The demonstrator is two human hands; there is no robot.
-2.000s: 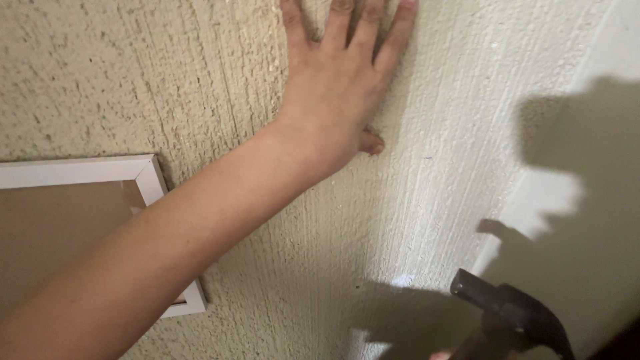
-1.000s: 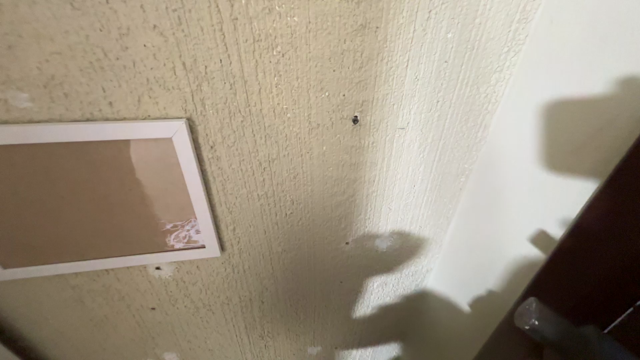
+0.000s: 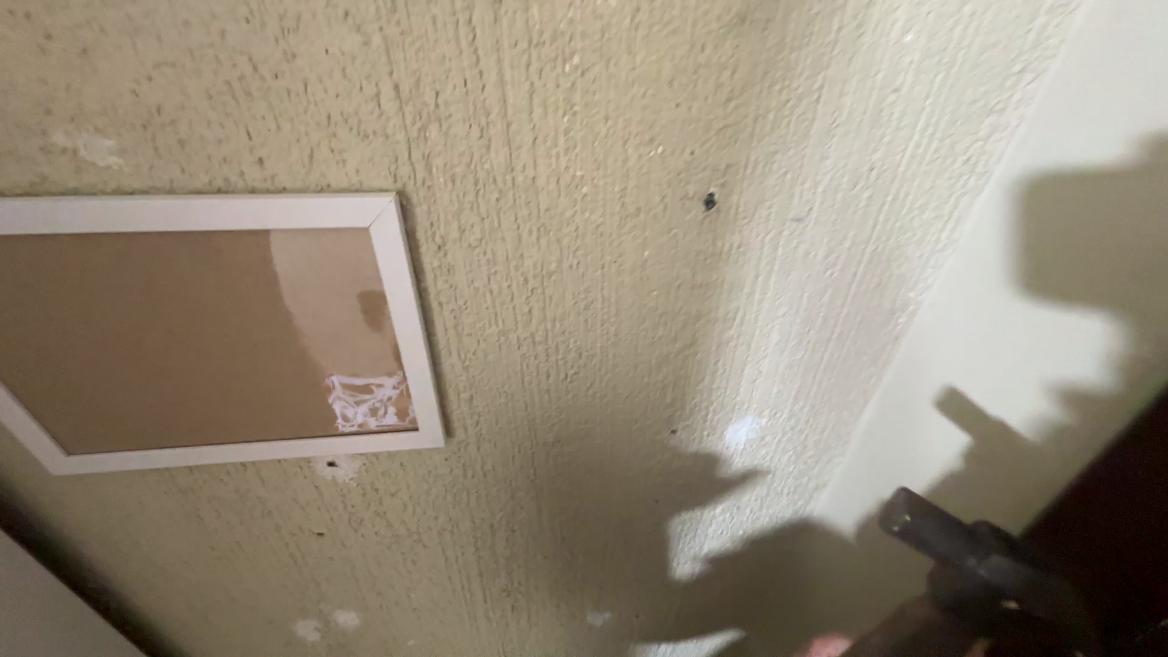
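At the lower right of the head view is the dark metal head of a claw hammer (image 3: 981, 557), its round striking face turned up and left. Part of my right hand (image 3: 830, 646) shows at the bottom edge beside the hammer's handle; most of the hand is cut off, so its grip cannot be made out. My left hand is out of view. A dark nail or hole (image 3: 710, 202) marks the textured beige wall (image 3: 566, 274) right of centre. At left, a white-framed board (image 3: 411, 319) with a brown face is against the wall.
A smooth white wall (image 3: 967, 338) meets the textured one at the right, with a dark brown panel (image 3: 1113, 511) at its lower edge. Small holes and pale patches (image 3: 338, 469) dot the wall below the frame. Shadows fall across the lower right.
My left hand, spread on the wall two seconds ago, has left the view. The hammer shows more fully than one second ago, at the lower right.
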